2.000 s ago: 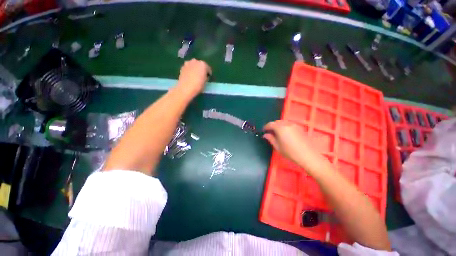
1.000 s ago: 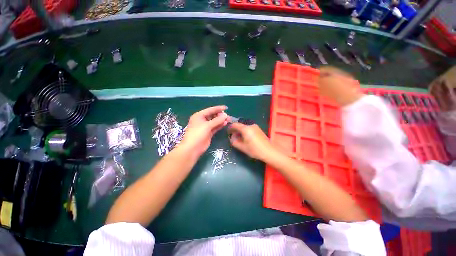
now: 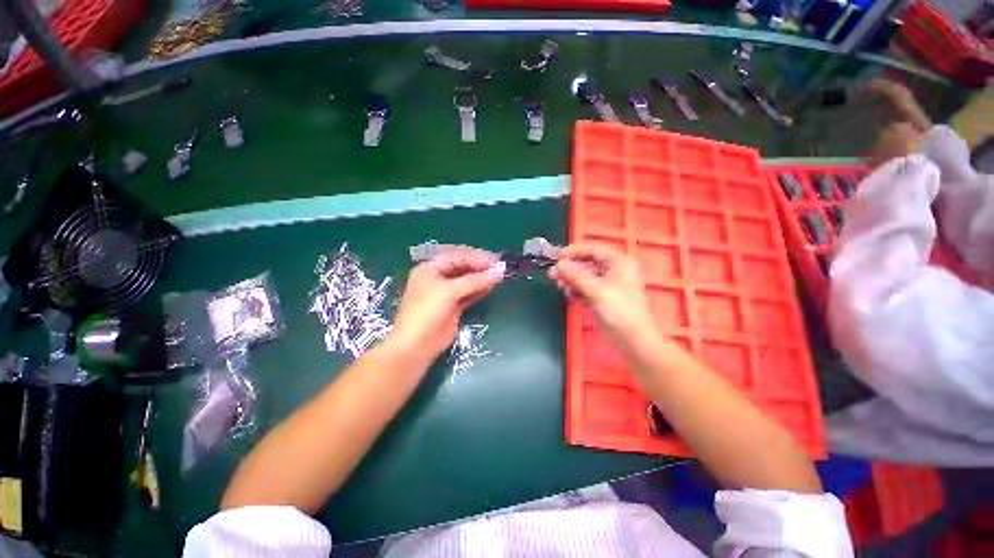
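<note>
A watch head (image 3: 525, 265), small and dark, is held between my two hands above the green bench. My left hand (image 3: 449, 294) grips its left side by the fingertips, with a silver-grey band (image 3: 427, 252) showing behind the fingers. My right hand (image 3: 603, 286) pinches its right side; another short grey band piece (image 3: 540, 247) shows just above the head. The exact joint between head and bands is too small to tell. A sparse pile of fine silver pins (image 3: 470, 351) lies just below my left hand. A larger pile of silver slivers (image 3: 350, 302) lies further left.
An orange-red compartment tray (image 3: 698, 286) lies right, partly under my right forearm, with a dark item (image 3: 658, 420) in a lower pocket. A black fan (image 3: 96, 256) and plastic bags (image 3: 242, 313) are left. Watches lie along the belt (image 3: 294, 131). Another person's sleeve (image 3: 899, 294) is at the right.
My hands have spread slightly apart, with the dark head now showing between them. The other person's arm has moved right, off the near tray. The view has shifted somewhat.
</note>
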